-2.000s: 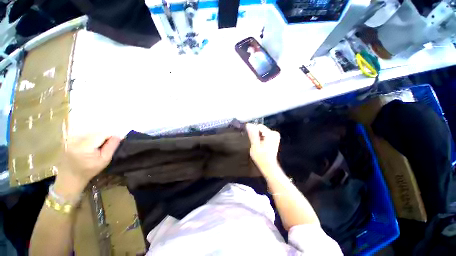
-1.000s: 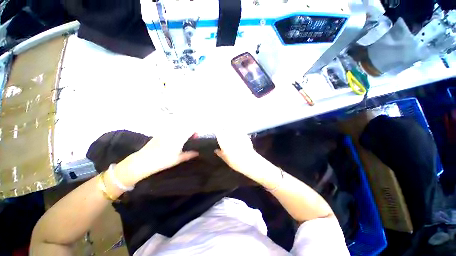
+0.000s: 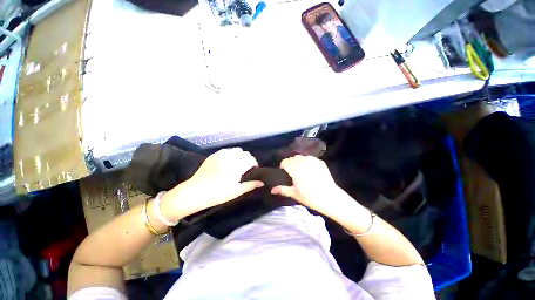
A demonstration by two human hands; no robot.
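A dark brown and black garment piece (image 3: 220, 218) lies across the wearer's lap, against the table's front edge. My left hand (image 3: 226, 174) grips its edge between thumb and fingers. My right hand (image 3: 308, 180) grips the same edge a short gap to the right, with thumb and fingers closed on the cloth. A short fold of dark cloth spans the gap between the hands. The cloth under the palms is hidden. Part of the garment bunches up left of my left hand.
The white table (image 3: 152, 88) carries a lit smartphone (image 3: 333, 36), a thin orange and dark tool (image 3: 405, 69) and yellow-green scissors (image 3: 477, 61). Taped cardboard (image 3: 51, 94) is at left. A blue crate (image 3: 459, 234) with dark cloth is at right. The presser foot area (image 3: 239, 13) is at the top.
The view has tilted down, so the table things sit higher and the machine's panel is out of view. The hands, spread wide two seconds ago, are close together on the cloth, nearer the lap.
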